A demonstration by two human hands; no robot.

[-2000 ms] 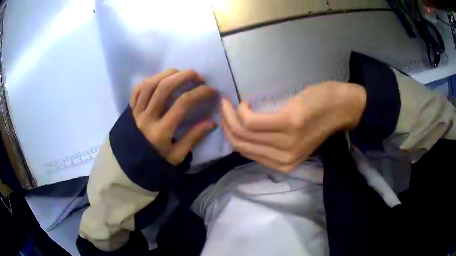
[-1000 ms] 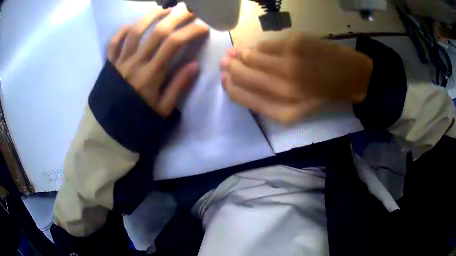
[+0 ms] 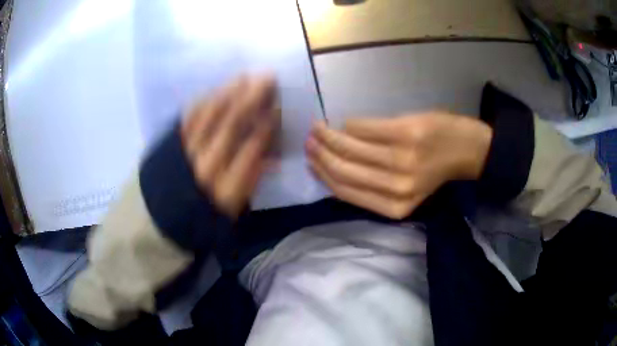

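The light panel [image 3: 291,101] lies flat on the table, with a thin dark line along its right edge, the seam edge [image 3: 313,64]. My left hand [image 3: 233,138] is blurred and rests on or just over the light panel, palm down, fingers a little apart. My right hand [image 3: 399,159] has its fingertips pinched at the panel's right edge, near the lower end of the dark line. What lies under the fingertips is hidden.
The cream machine bed [image 3: 413,20] is at the top, with a small dark part at the frame's upper rim. The white table [image 3: 61,149] has a printed scale at its front left. Dark-handled snips or scissors [image 3: 578,84] lie at upper right. Cloth hangs below the table at left.
Both hands have come back from near the machine head toward the table's front edge. The machine head, seen one second ago, is now mostly out of view.
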